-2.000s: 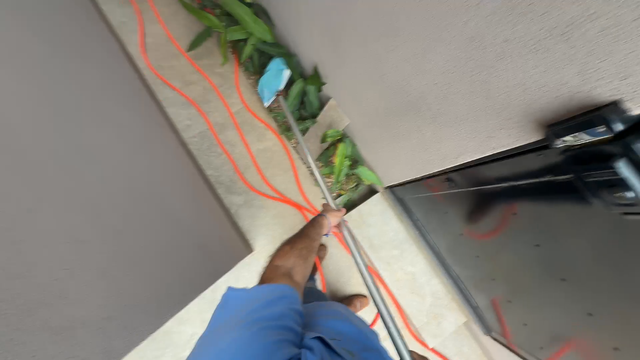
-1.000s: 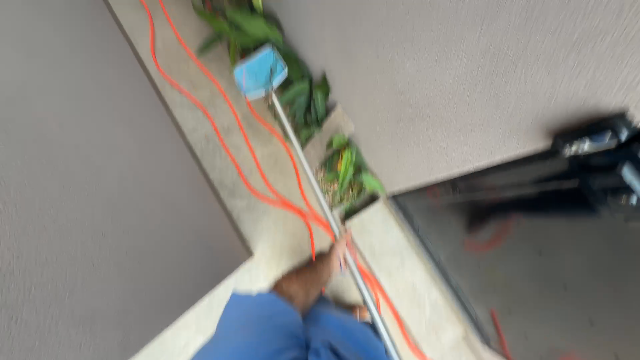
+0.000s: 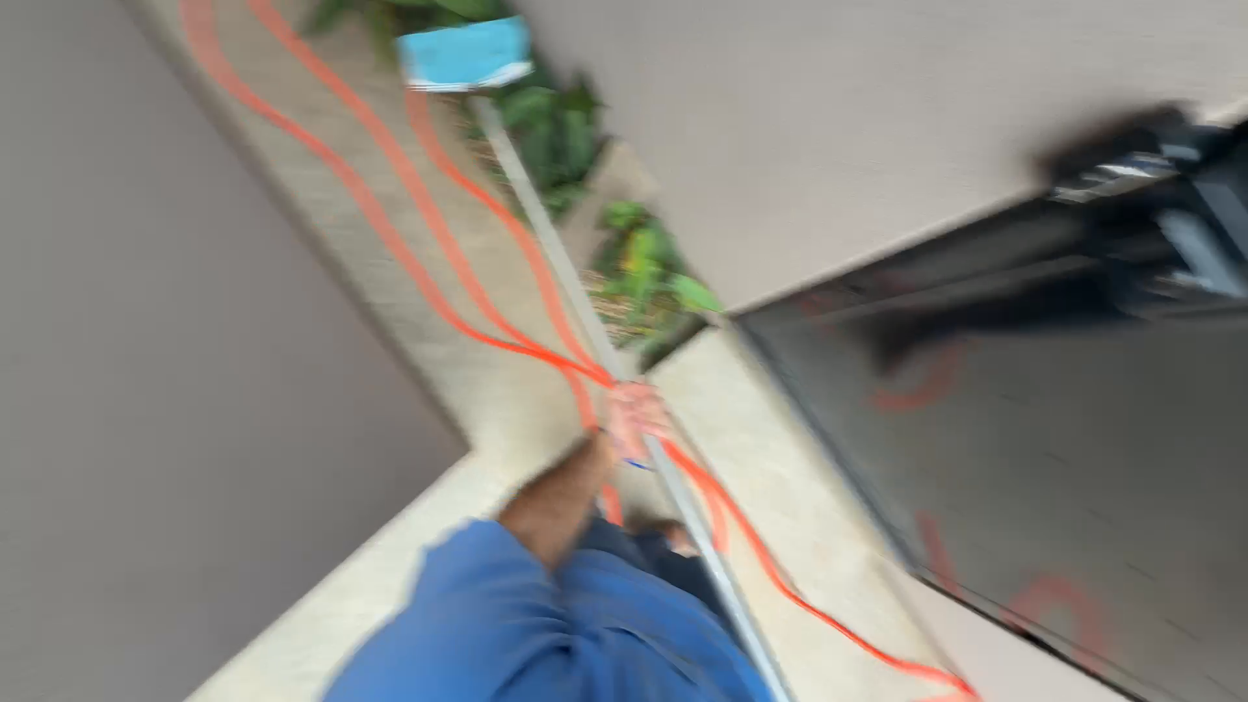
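Observation:
My left hand (image 3: 639,419) is closed around a long pale metal pole (image 3: 556,239), which slants from upper left to lower right. On the far end of the pole is a flat, blue rectangular head (image 3: 466,54) with a white edge, over the green plants (image 3: 556,136). Orange hose or cable (image 3: 366,200) lies in several curving runs on the paving and passes beneath the pole near my hand. The pole's near end leaves the bottom of the view beside my blue sleeve. My right hand is not in view.
A grey wall (image 3: 224,351) stands left and a pale textured wall (image 3: 858,117) upper right. A dark glossy panel (image 3: 975,439) fills the lower right, with a blurred black object (image 3: 1121,224) above it. Leafy plants (image 3: 643,263) grow in a narrow bed beside the paving (image 3: 799,468).
The blue head has moved from low beside the plants toward the upper left and now shows as a wider rectangle. My left hand stays on the pole.

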